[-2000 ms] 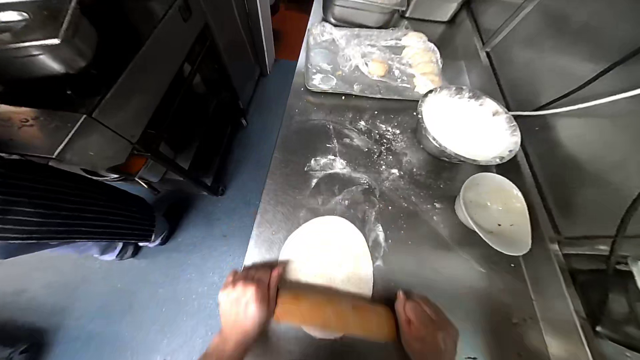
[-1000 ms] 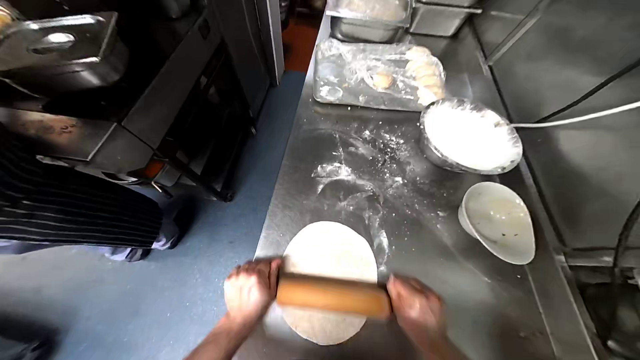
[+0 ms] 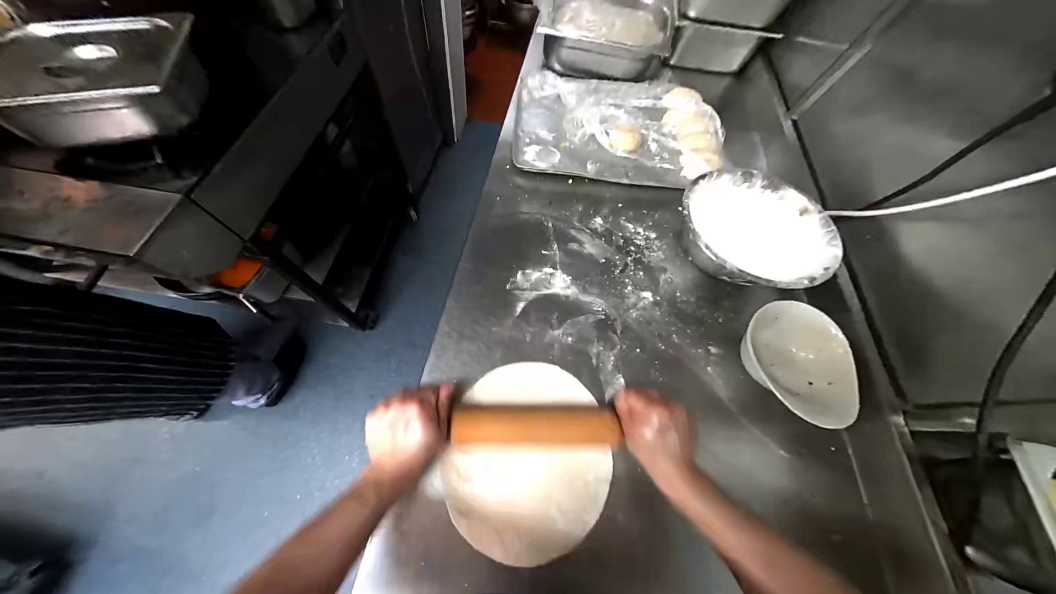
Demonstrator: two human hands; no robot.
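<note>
A wooden rolling pin point(image 3: 536, 426) lies crosswise over the upper half of a flat oval sheet of dough point(image 3: 528, 503) on the steel worktop. My left hand point(image 3: 408, 429) is closed around the pin's left end, and my right hand point(image 3: 657, 425) grips its right end. Scattered white flour point(image 3: 544, 285) marks the steel beyond the dough. To the right are a metal bowl of flour point(image 3: 763, 231) and a white bowl point(image 3: 804, 363) with a slanted rim. Farther back, a metal tray point(image 3: 577, 165) holds dough balls point(image 3: 693, 132) partly under plastic film.
Steel containers point(image 3: 606, 54) stand behind the tray. A wall with cables point(image 3: 949, 194) borders the worktop on the right. Across the blue floor at left, a person in a striped apron point(image 3: 107, 355) stands by a steel cooking unit point(image 3: 190, 223) bearing a lidded pan point(image 3: 99, 74).
Both hands have moved the rolling pin away from me, from the dough's near part to its upper half. The dough looks longer toward me than two seconds ago. The view has shifted slightly.
</note>
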